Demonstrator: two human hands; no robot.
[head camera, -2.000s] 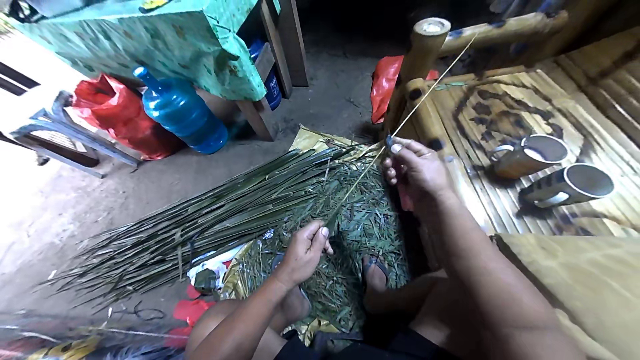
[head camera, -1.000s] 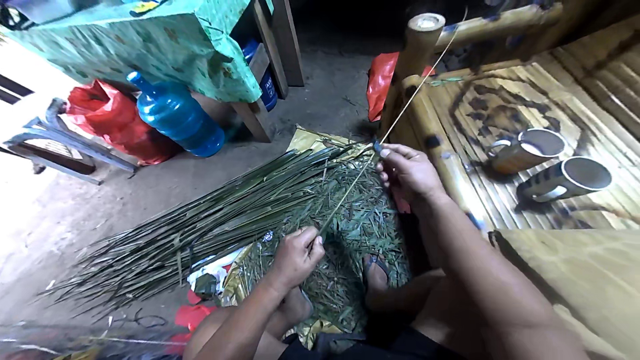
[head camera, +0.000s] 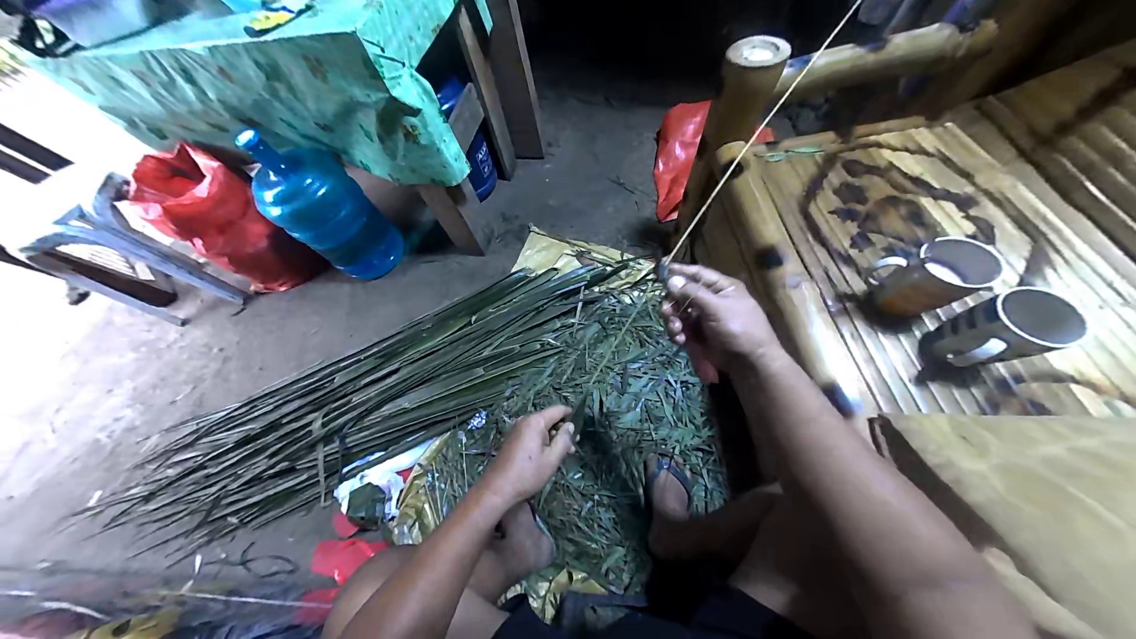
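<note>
My right hand (head camera: 714, 315) pinches a thin pale leaf midrib (head camera: 768, 120), which rises from its fingertips toward the upper right. A small dark item sits at those fingertips, too small to name. My left hand (head camera: 535, 451) is closed on the narrow green lower end of the strip, down and to the left of my right hand. Between the hands the strip runs on a slant and is hard to see against the green shavings (head camera: 657, 382). A pile of long palm leaf blades (head camera: 382, 382) lies left of the shavings.
To the right is a bamboo bench (head camera: 887, 355) with two mugs (head camera: 963, 271). A blue water jug (head camera: 328, 209) and a red bag (head camera: 213, 213) stand by a cloth-covered table (head camera: 266, 98). Another red bag (head camera: 682, 160) lies behind the bench post (head camera: 745, 98). My feet rest among the shavings.
Both hands keep hold of the strip in much the same places. The pale part above my right hand stands slightly more upright than in the earliest frame.
</note>
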